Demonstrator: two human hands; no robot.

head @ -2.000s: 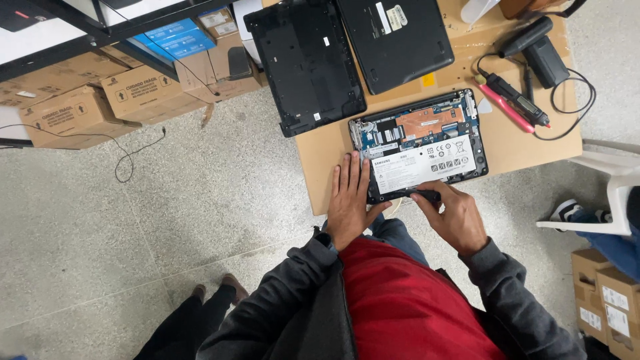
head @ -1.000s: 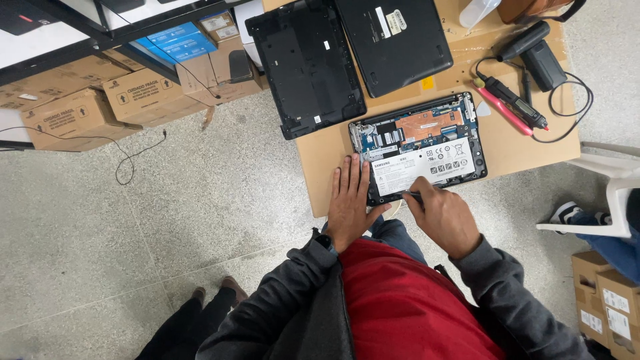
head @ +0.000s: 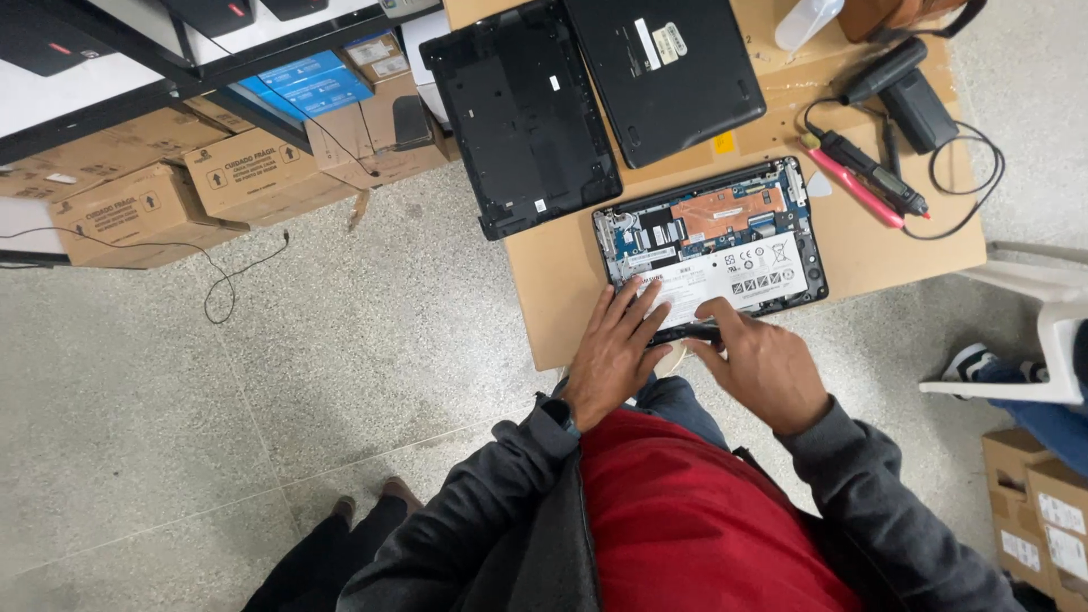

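An opened laptop (head: 731,212) lies at the near edge of the table, its circuit board and copper-coloured plate exposed. Its white Samsung battery pack (head: 765,274) fills the near half. My left hand (head: 614,348) rests on the battery's left part and the laptop's front edge, fingers spread, holding nothing. My right hand (head: 756,361) is at the front edge near the middle, thumb and index finger on either side of a small dark piece; whether this is a part of the laptop or a separate thing, I cannot tell. A black laptop bottom cover (head: 535,119) lies at the back left.
A closed black laptop (head: 680,102) lies behind the opened one. To the right on the cardboard-covered table (head: 918,263) are a pink-handled tool (head: 850,183), an electric screwdriver (head: 875,174), a black cordless tool (head: 918,106) and a light pick (head: 819,184). A white chair (head: 1045,323) stands at the right.
My right hand has shifted slightly along the laptop's front edge, and its fingers have changed position. My left hand has stayed on the laptop.
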